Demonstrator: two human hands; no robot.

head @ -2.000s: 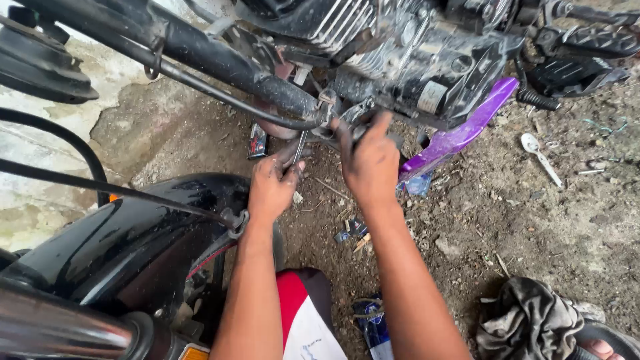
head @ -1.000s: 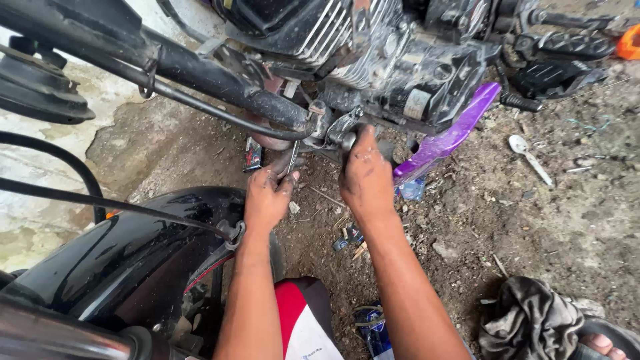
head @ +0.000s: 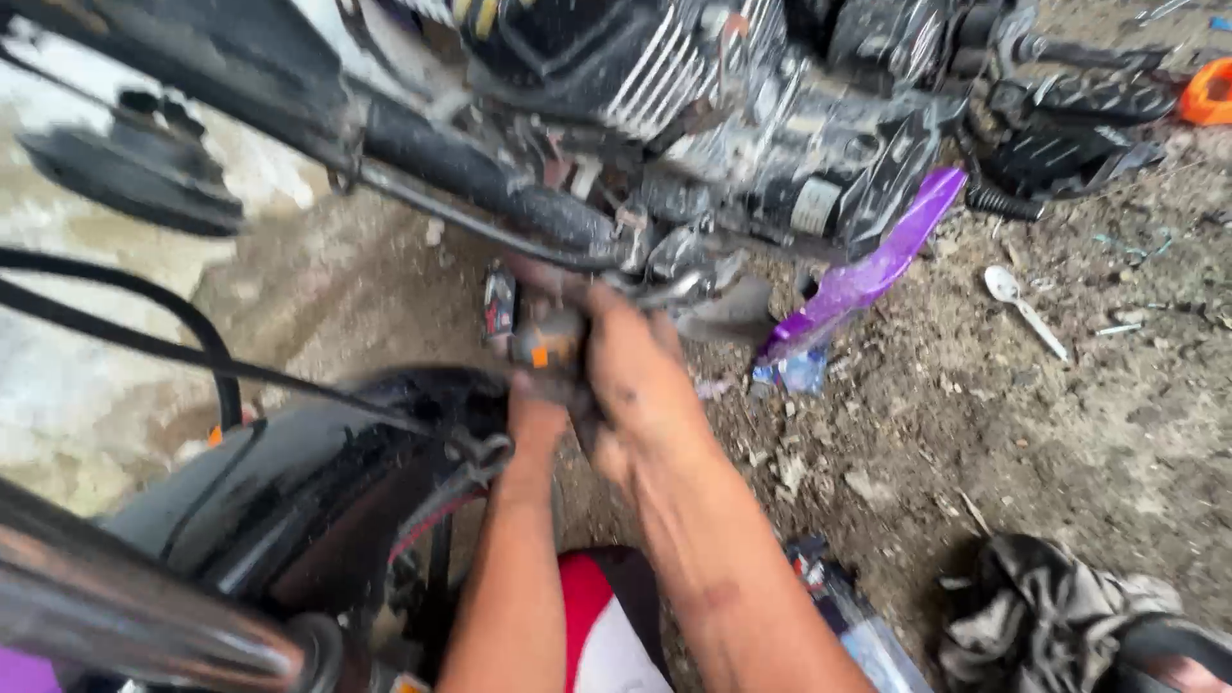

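Note:
Below the motorcycle engine (head: 770, 144), my right hand (head: 630, 375) is closed round a blurred dark tool with an orange patch (head: 553, 351), which looks like a power tool. My left hand (head: 537, 399) is at the tool's near left side; its fingers are hidden or blurred, so its grip cannot be told. Just beyond my hands, the lower end of the black frame tube (head: 568, 217) meets a metal bracket (head: 633, 236) beside the engine. A purple plastic panel (head: 866, 279) slopes down from the engine's right side.
A black front fender (head: 318, 481) and a fork tube (head: 135, 587) fill the lower left. Black cables (head: 192, 351) cross above the fender. On the dirt lie a white plastic spoon (head: 1025, 313), a small packet (head: 500, 303) and a crumpled cloth (head: 1049, 606) beside a foot.
My hands have come together below the bracket; a second ago they were apart at the bracket, the left with a thin metal tool. The orange-patched tool now shows in my right hand.

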